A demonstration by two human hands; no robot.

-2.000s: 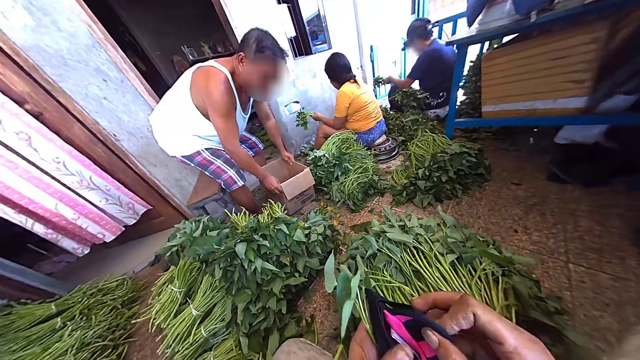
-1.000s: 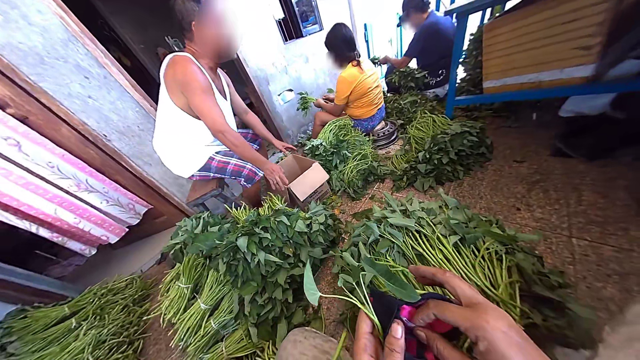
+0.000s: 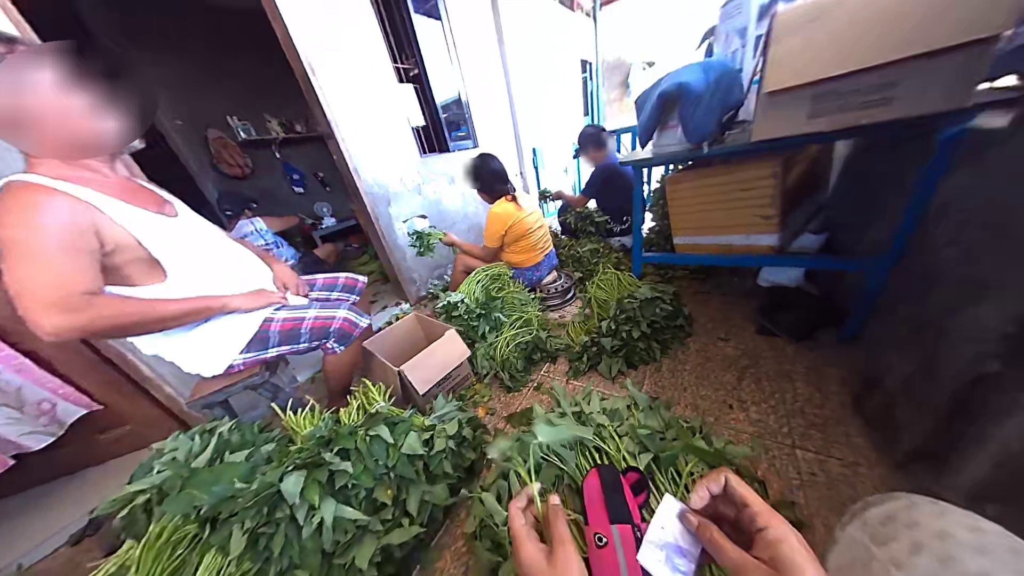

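Observation:
My left hand (image 3: 546,534) pinches the thin stem of a leafy green sprig (image 3: 534,456) at the bottom of the view. Between my hands lies a pink and black zippered pouch (image 3: 612,520) with a grey stripe and an eyelet, its lower part cut off by the frame. In my right hand (image 3: 740,520) a small white piece of paper (image 3: 670,538) is held between thumb and fingers, its edge over the pouch. Beneath and beyond them spreads a pile of leafy green stems (image 3: 640,424).
Another heap of greens (image 3: 320,480) lies at left, near an open cardboard box (image 3: 416,360). A person in a white tank top (image 3: 184,272) sits beside it. Two people (image 3: 520,232) sit farther back among more greens; another is inside the doorway. A blue metal table (image 3: 760,260) stands right.
The person in the tank top no longer reaches to the box and now sits with hands at the lap. White paper now shows in my right hand, and the pouch is more exposed.

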